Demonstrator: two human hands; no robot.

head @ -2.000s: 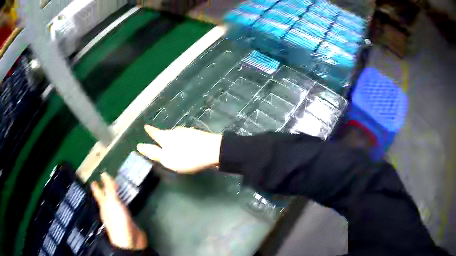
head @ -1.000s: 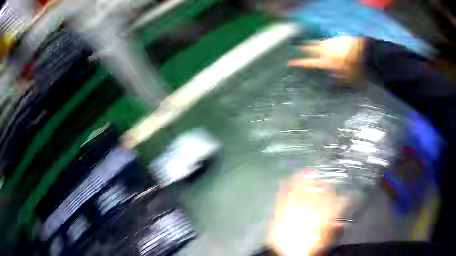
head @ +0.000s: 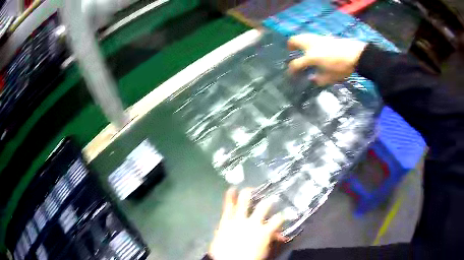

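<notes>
A clear blister tray [head: 264, 137] lies across the middle, shiny, ribbed and partly blurred, its near right edge bowed. My left hand [head: 247, 228] is at its near edge, fingers spread over the rim and thumb at the edge. My right hand [head: 325, 58] is at its far edge with curled fingers; the exact finger contact is blurred. A keypad stack [head: 135, 167] sits on the green mat to the left. A black blister tray [head: 66, 218] at lower left holds housings with pale key grids.
A teal-and-white keypad supply pack [head: 300, 20] is behind my right hand. A green conveyor belt with a pale edge [head: 183, 81] runs behind the mat, with a grey metal upright [head: 96, 66] beside it. A blue stool [head: 399, 139] stands beyond the bench's right edge.
My left hand has left the keypad stack for the clear tray's near edge. My right hand has moved to its far edge. The small striped piece seen on the tray no longer shows.
</notes>
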